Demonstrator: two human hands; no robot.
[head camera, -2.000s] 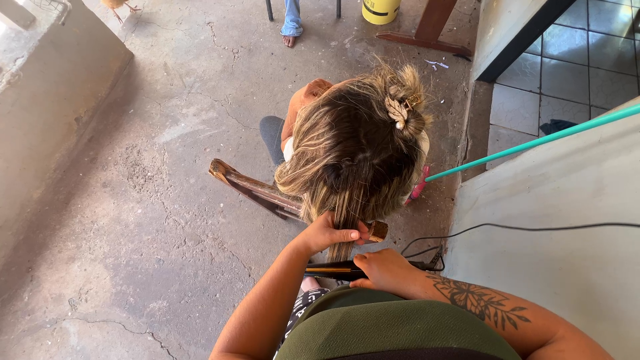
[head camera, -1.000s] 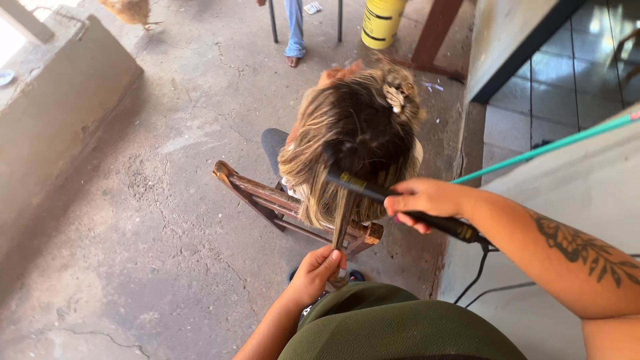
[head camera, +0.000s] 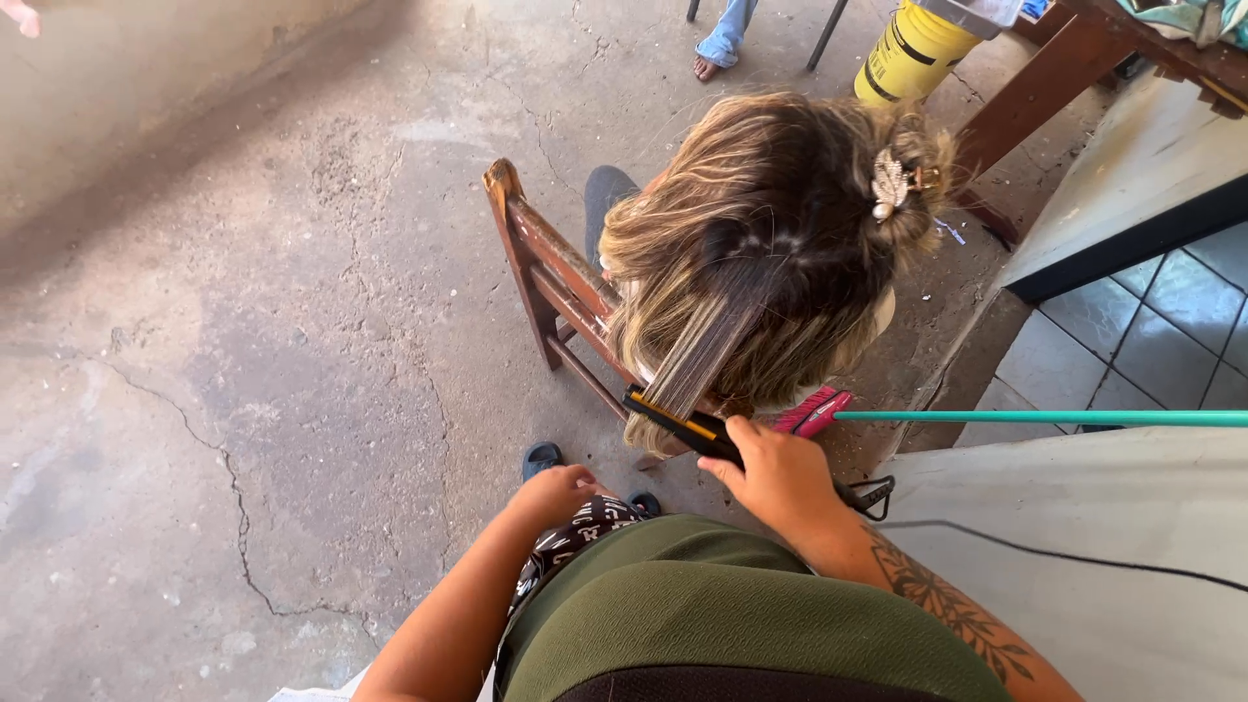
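My right hand (head camera: 785, 478) grips a black hair straightener (head camera: 687, 429) with yellow-orange plate edges. Its plates are closed around a flat lock of streaked hair (head camera: 707, 341), near the lower part of that lock. The hair belongs to a person seated with their back to me on a wooden chair (head camera: 561, 258). A decorated hair clip (head camera: 889, 185) holds a bun at the right of the head. Below and left of the straightener is my left hand (head camera: 554, 499), near my patterned garment, its fingers curled and partly hidden; whether it holds anything is unclear.
A pink broom (head camera: 814, 411) with a green handle (head camera: 1033, 417) lies at the right, above a black cord (head camera: 1053, 556) along the pale wall. A yellow bucket (head camera: 912, 58), a wooden table leg (head camera: 1033, 93) and another person's foot (head camera: 706, 68) are farther off.
My right hand has brought the straightener from near the head down along the lock. My left hand, which held the hair ends one second ago, has let go and moved away. The view has shifted.
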